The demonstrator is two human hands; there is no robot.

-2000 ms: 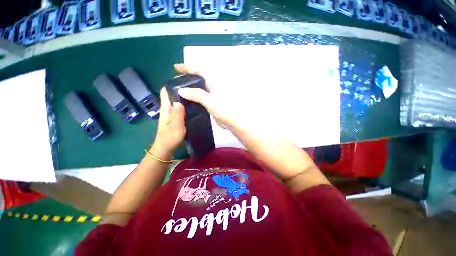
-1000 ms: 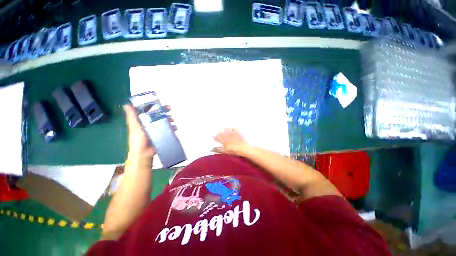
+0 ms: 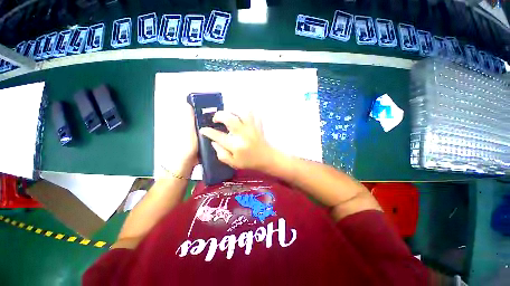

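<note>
A long dark housing (image 3: pixel 209 159) stands out against the white mat (image 3: pixel 279 92), its lower end close to my shirt. It has a recess with a pale patch near its far end. My left hand (image 3: pixel 187 153) holds it from the left side, mostly hidden behind it. My right hand (image 3: pixel 240 139) is over the housing, its fingertips at the recess. Whether the right fingers hold a small part cannot be seen.
Three grey housings (image 3: pixel 86 110) lie on the green bench at the left, beside another white sheet (image 3: pixel 19 128). Bubble wrap and blue scraps (image 3: pixel 338 125), a white-and-blue wipe (image 3: pixel 387 113) and stacked clear trays (image 3: pixel 461 120) are at the right. Framed panels (image 3: pixel 193 29) line the belt.
The housing in my left hand has turned from its pale grey side to its dark recessed side and stands more upright. My right hand has moved from the mat's near edge onto the housing.
</note>
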